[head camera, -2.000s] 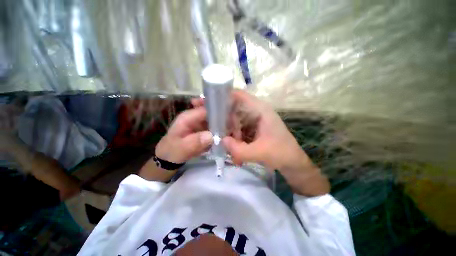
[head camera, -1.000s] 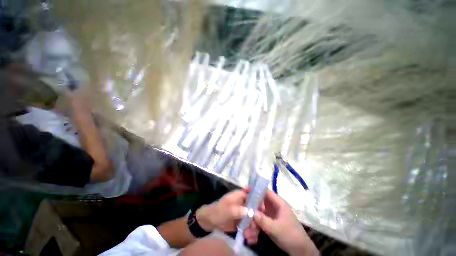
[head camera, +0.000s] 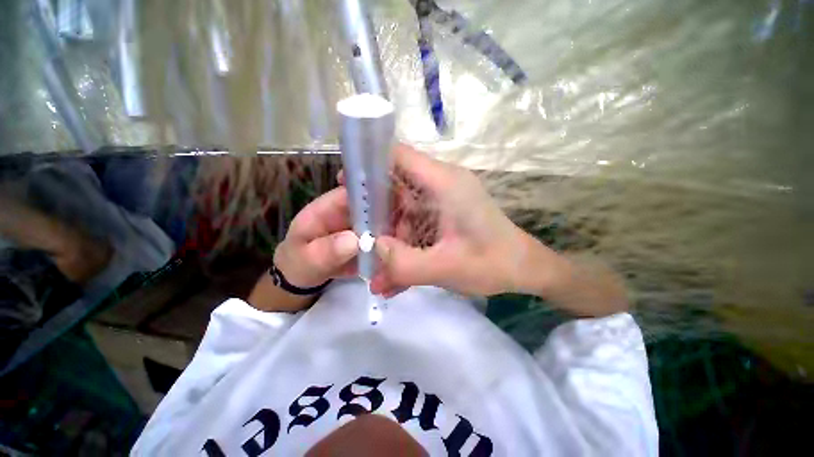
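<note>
A silver-grey tapered tube (head camera: 366, 161) is held upright in the view, its wide white end toward the bench and its narrow white tip near my shirt. A line of tiny dark marks runs down its face. My left hand (head camera: 319, 239) grips it from the left, with a dark band on the wrist. My right hand (head camera: 446, 236) grips it from the right. Both thumbs press beside a small white part (head camera: 366, 241) on the tube. My right hand's far fingers are partly hidden behind the tube.
Blue-handled cutters (head camera: 434, 80) lie on the glossy bench (head camera: 607, 116) beyond my hands. Another silver tube (head camera: 361, 49) lies just behind the held one, and several blurred tubes lie at the upper left. A cardboard box (head camera: 125, 361) stands lower left. Pale streaks blur the view.
The view tilted toward the bench and the person at left, then came back down to my hands. Both hands keep hold of the tube throughout.
</note>
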